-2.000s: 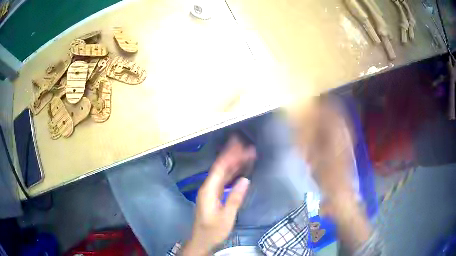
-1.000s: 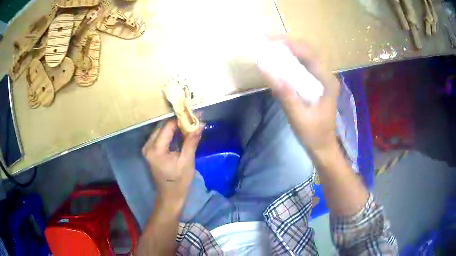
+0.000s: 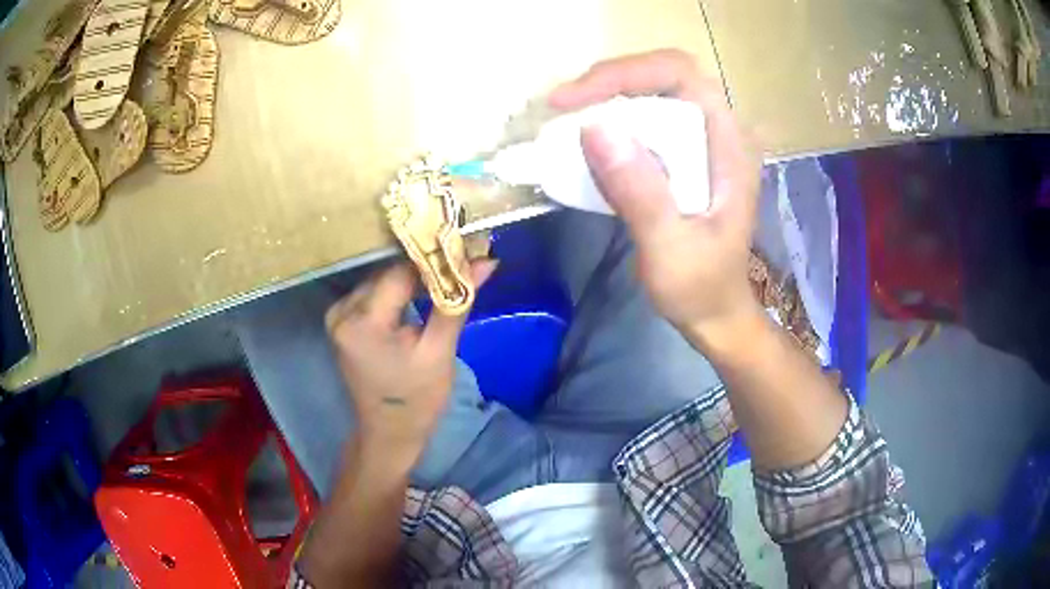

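My left hand (image 3: 397, 345) holds a tan foot piece (image 3: 428, 236) by its narrow heel at the table's front edge. Its toe-like scalloped end points away from me and its recessed, outlined side faces up. My right hand (image 3: 702, 219) grips a white glue bottle (image 3: 651, 150), tilted on its side. The bottle's teal nozzle points left, and its tip is at the toe end of the foot piece. Whether glue is coming out cannot be told.
A loose pile of striped sole-like pieces (image 3: 109, 69) lies on the table (image 3: 265, 196) at the upper left. Pale leg parts (image 3: 993, 52) lie at the far right. A blue tray (image 3: 850, 265) with brown plates (image 3: 774, 293) is beside my right knee. A red stool (image 3: 167, 535) stands lower left.
Since one second ago, the bottle has turned so its nozzle meets the foot piece's toe end. Earlier, my left hand held nothing visible and my right was blurred. The table view has shifted up and left.
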